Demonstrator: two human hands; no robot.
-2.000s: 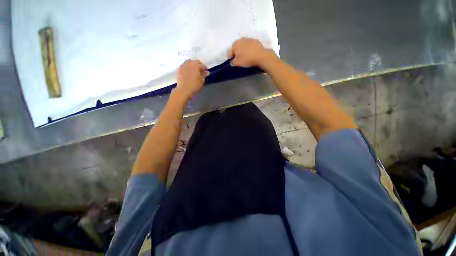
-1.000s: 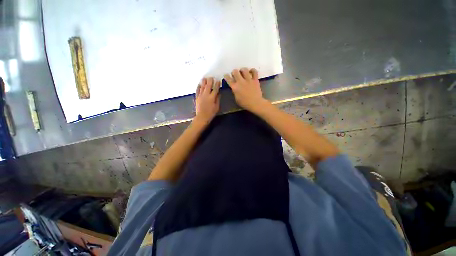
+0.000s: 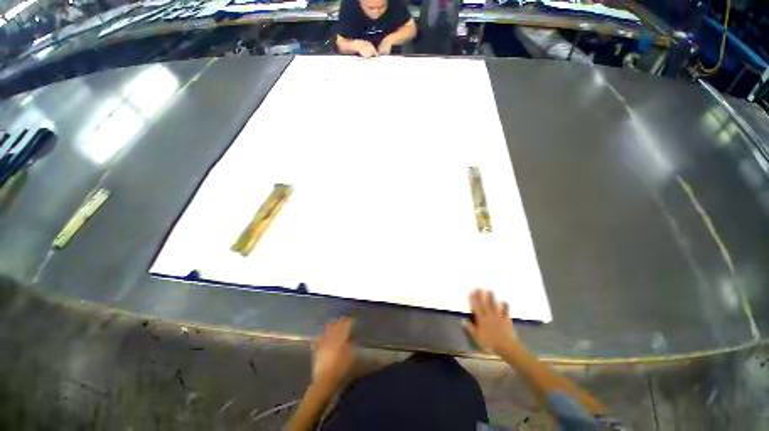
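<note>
A large white paper sheet (image 3: pixel 371 185) covers dark fabric plies whose thin navy edge (image 3: pixel 396 305) shows at the near side, with small dark tabs. A brown-yellow weight (image 3: pixel 262 220) lies on the paper at left and another (image 3: pixel 479 199) at right. My right hand (image 3: pixel 489 322) lies at the near edge, fingertips on the paper's near-right part, fingers apart, holding nothing. My left hand (image 3: pixel 334 347) is over the table's near strip, off the paper, slightly blurred; whether its fingers are closed is unclear.
The grey table (image 3: pixel 624 219) has a yellowish near edge. Another weight (image 3: pixel 82 218) lies on it at left, and dark stacked pieces (image 3: pixel 25 153) lie at far left. A person (image 3: pixel 373 27) stands across the table, hands at the paper's far edge. Other tables stand behind.
The view has tilted up and shows the whole sheet and the person opposite. My left hand has left the fabric edge. My right hand has moved right along the edge.
</note>
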